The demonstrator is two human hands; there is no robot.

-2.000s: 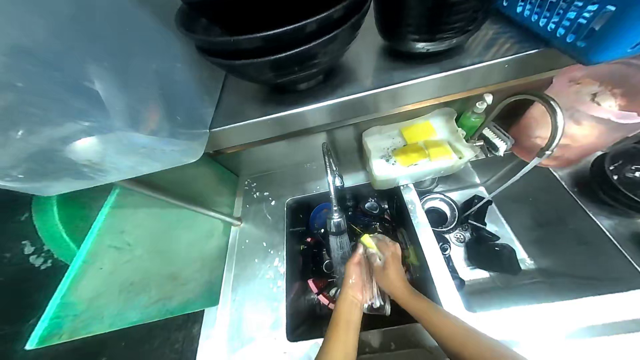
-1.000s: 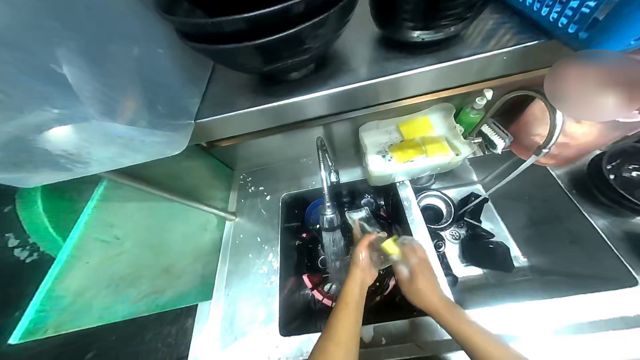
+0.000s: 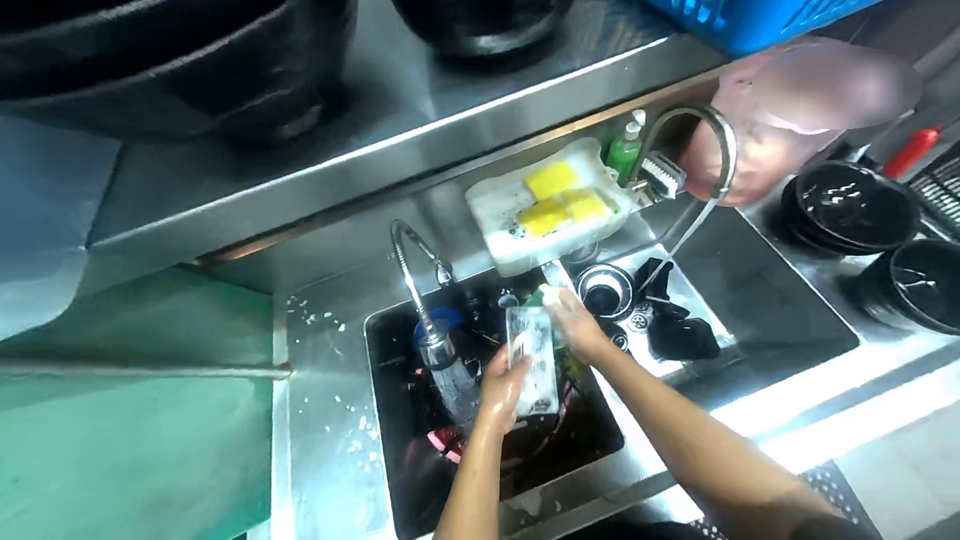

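A clear rectangular container, wet and soapy, is in my left hand, above the left sink basin. Beside its upper right edge, my right hand grips a small sponge, green and pale, mostly covered by the fingers. Water runs from the flexible faucet left of the container. Below lie a blue round item, a pink-red item and dark dishes, partly hidden.
A white tray with yellow sponges, a green pump bottle and a scrub brush stand behind. Black items lie in the right basin. Black bowls stand right. Another person is beyond the sink.
The clear container has come up into plain view, its broad face showing. My right hand has moved to the container's upper right side. The view has shifted closer to the sink.
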